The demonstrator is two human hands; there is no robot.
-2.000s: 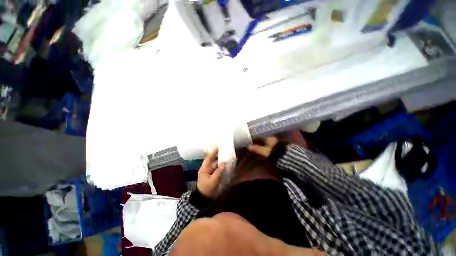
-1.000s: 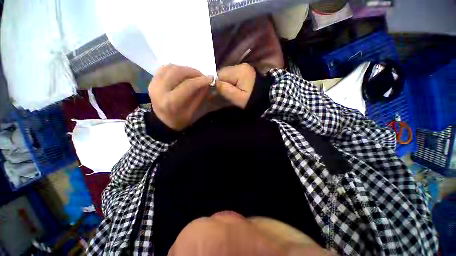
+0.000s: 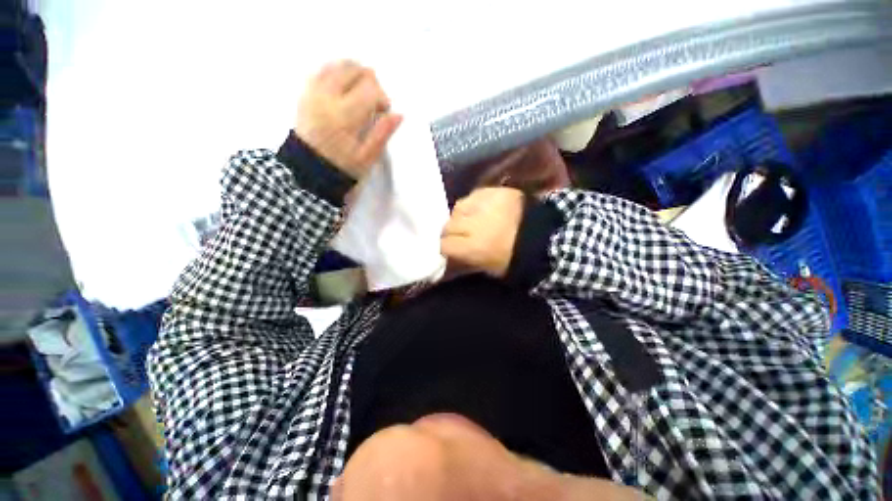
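A white fabric piece (image 3: 396, 210) hangs over the table's near edge between my hands. My right hand (image 3: 483, 231) holds its lower right edge, with the fingers curled in. My left hand (image 3: 344, 119) is higher, over the table edge, with bent fingers against the cloth's upper left part; the glare hides what the fingertips grip. The large stack of white pieces (image 3: 117, 196) lies at the left, washed out, so its borders with the table are hard to see.
The ruler strip (image 3: 606, 86) runs along the near table edge to the right. Below right are blue crates (image 3: 704, 147), a shiny black round object (image 3: 767, 205) on white cloth and red-orange loops (image 3: 812, 287). A blue crate with pale cloth (image 3: 73, 367) stands lower left.
My left hand has moved up and away from my right hand, which has shifted slightly down and right. The cloth now hangs lower between them. The view has shifted too.
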